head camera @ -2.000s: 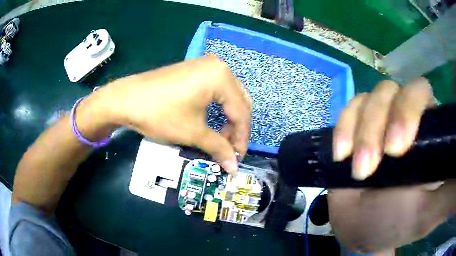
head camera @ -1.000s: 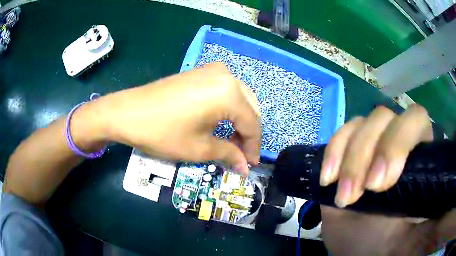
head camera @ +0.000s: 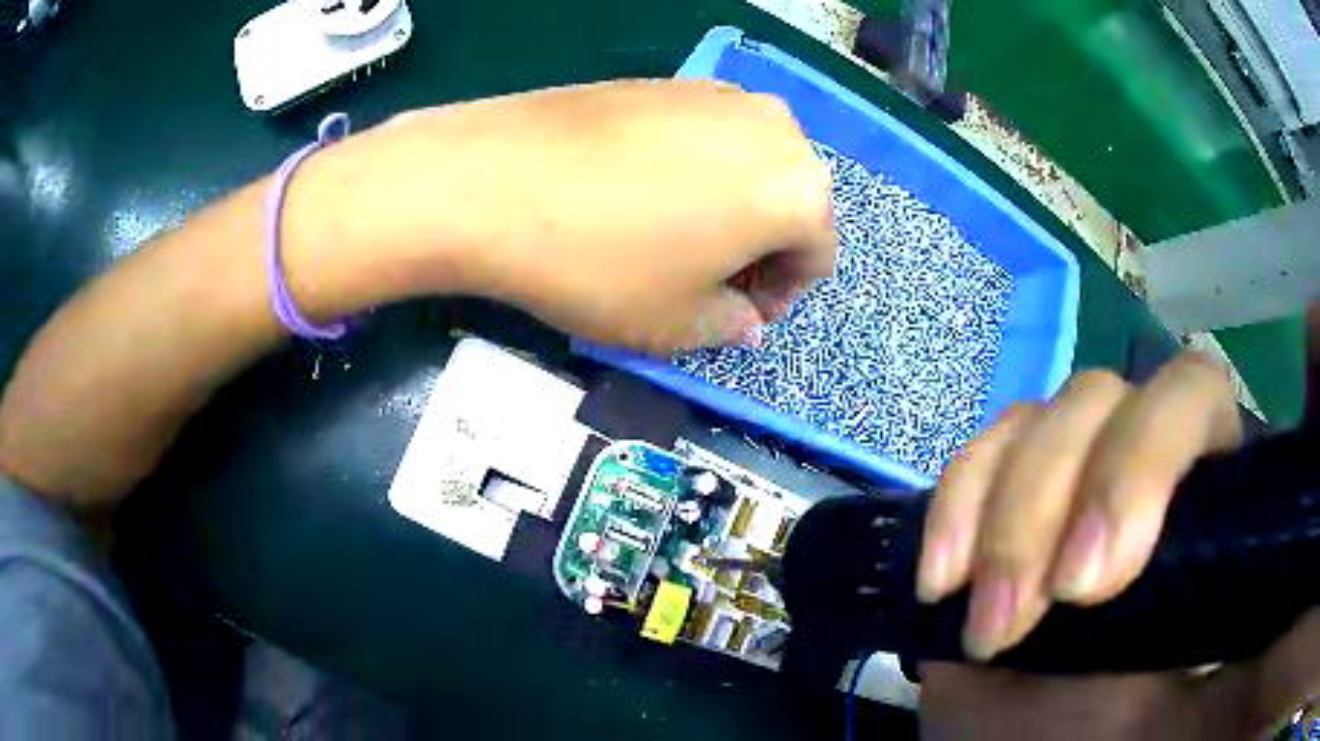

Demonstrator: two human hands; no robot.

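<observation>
My left hand (head camera: 594,217), with a purple wristband, is over the near left part of the blue screw tray (head camera: 1052,311). Its fingers are curled together; whether a screw is between them cannot be seen. My right hand (head camera: 1071,507) is closed around the black electric screwdriver (head camera: 854,572), whose front end points left over the brass contacts (head camera: 741,579), partly covering them. Beside the contacts are the green circuit board (head camera: 623,524) and its yellow block. The unit sits in the white fixture (head camera: 500,420).
A white plug housing (head camera: 307,55) lies on the dark-green bench (head camera: 333,608) at the upper left. Silver screws (head camera: 905,319) fill the tray. A worn pale edge rail (head camera: 1042,174) runs behind it beside a green belt (head camera: 1115,102). A thin blue cord hangs below the screwdriver.
My left hand has moved from the contacts up and right to the tray. The screwdriver's front end now overlaps the contacts. The view has shifted, so the tray and unit appear further right.
</observation>
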